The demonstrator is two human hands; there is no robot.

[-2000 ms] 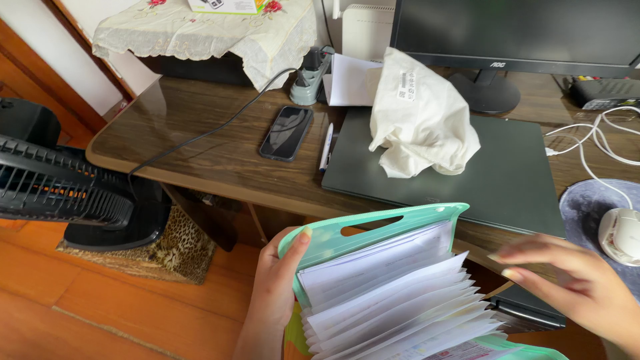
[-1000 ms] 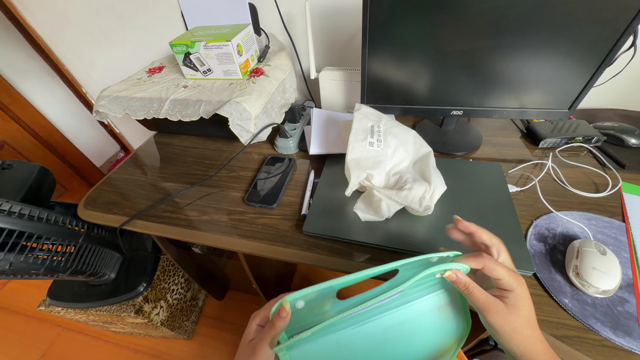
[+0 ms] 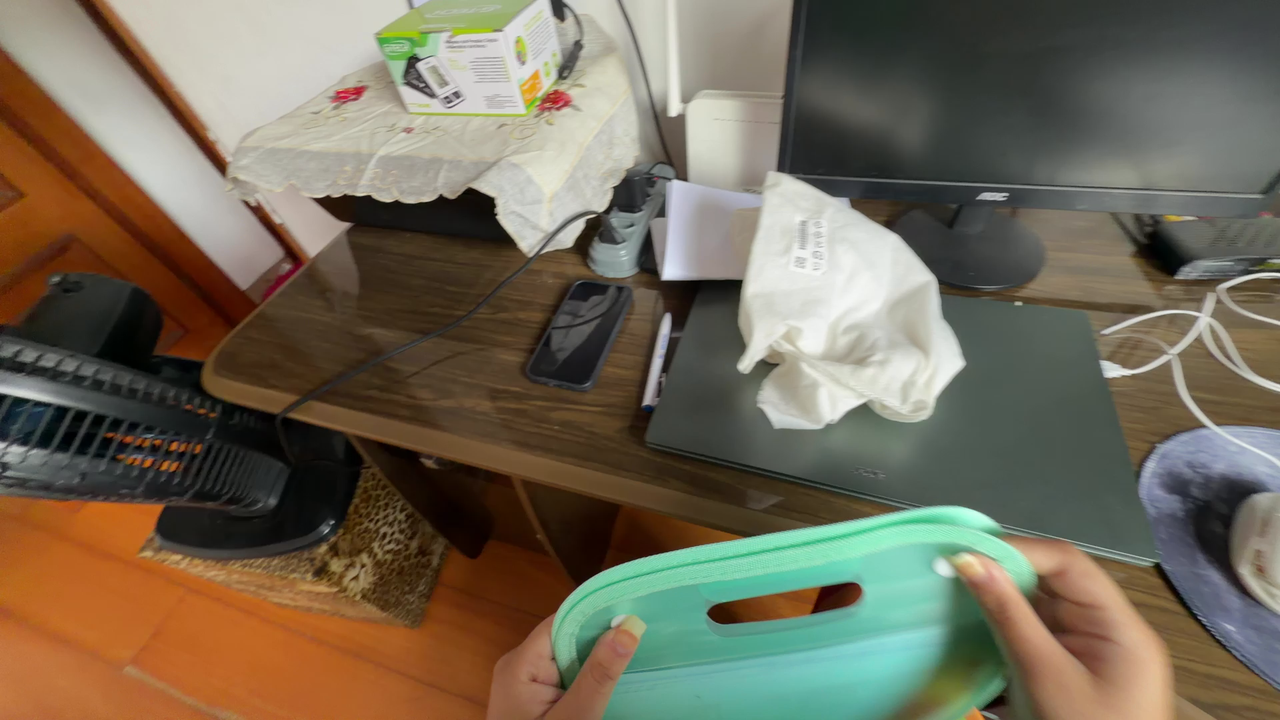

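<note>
A mint-green expanding file folder (image 3: 770, 655) with a slot handle is held in front of the desk's edge, its top edges together. My left hand (image 3: 575, 665) grips its left upper corner, thumb on the near face. At the right upper corner, my right hand (image 3: 1065, 630) grips it the same way, its thumb beside a white snap button. The papers inside are hidden. Beyond the folder lies a closed dark laptop (image 3: 1010, 420) with a crumpled white cloth bag (image 3: 840, 310) on top.
Left of the laptop lie a pen (image 3: 657, 360) and a smartphone (image 3: 580, 335). A monitor (image 3: 1040, 90) stands behind; a mouse (image 3: 1260, 550) rests on a round pad (image 3: 1190, 500) at right. A black cable (image 3: 430, 335) crosses the desk toward a fan (image 3: 130, 430).
The folder was fanned open with papers showing two seconds ago; its top is now closed. My right hand, free of it then, now grips its right corner. The view has shifted.
</note>
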